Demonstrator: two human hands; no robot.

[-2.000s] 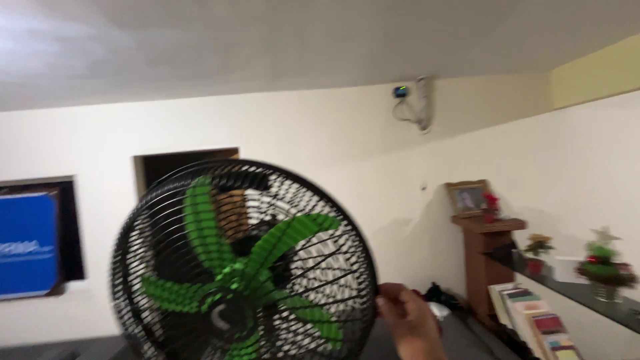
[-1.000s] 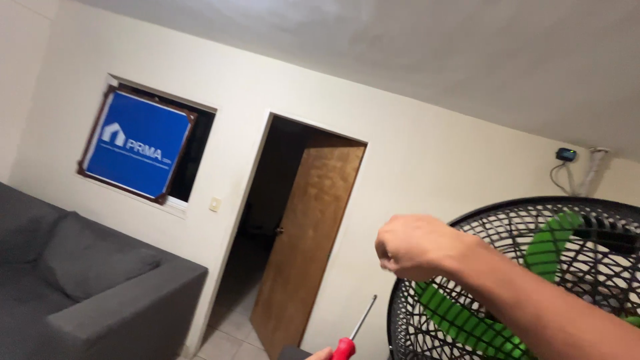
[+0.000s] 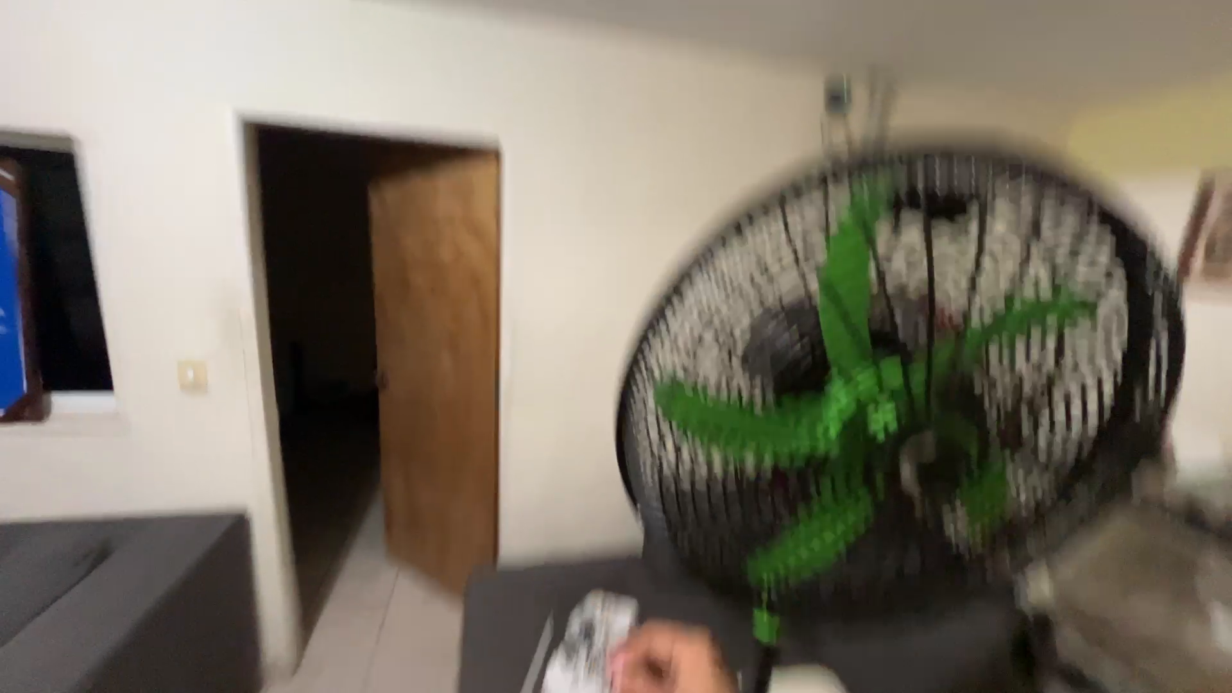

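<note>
A black pedestal fan (image 3: 900, 385) with green blades behind a round wire guard stands tilted at the right, blurred. At the bottom centre, just below and left of the fan, is what looks like my right hand (image 3: 672, 659), its fingers curled and pointing left. It is close to or touching a clear, crinkled plastic bag or wrap (image 3: 592, 640); blur hides whether it grips anything. A thin metal shaft (image 3: 539, 656) rises at the lower edge, left of the wrap, its lower end out of frame. My left hand is out of view.
A grey sofa (image 3: 173, 597) fills the lower left, and a dark grey surface (image 3: 510, 616) lies under the wrap. Behind are a half-open wooden door (image 3: 438, 366), a light switch (image 3: 192, 375) and a window with a blue sign (image 3: 10, 298).
My right hand has come down from beside the fan's guard to the bottom centre. The red-handled screwdriver seen a second ago no longer shows its handle. The view has swung right.
</note>
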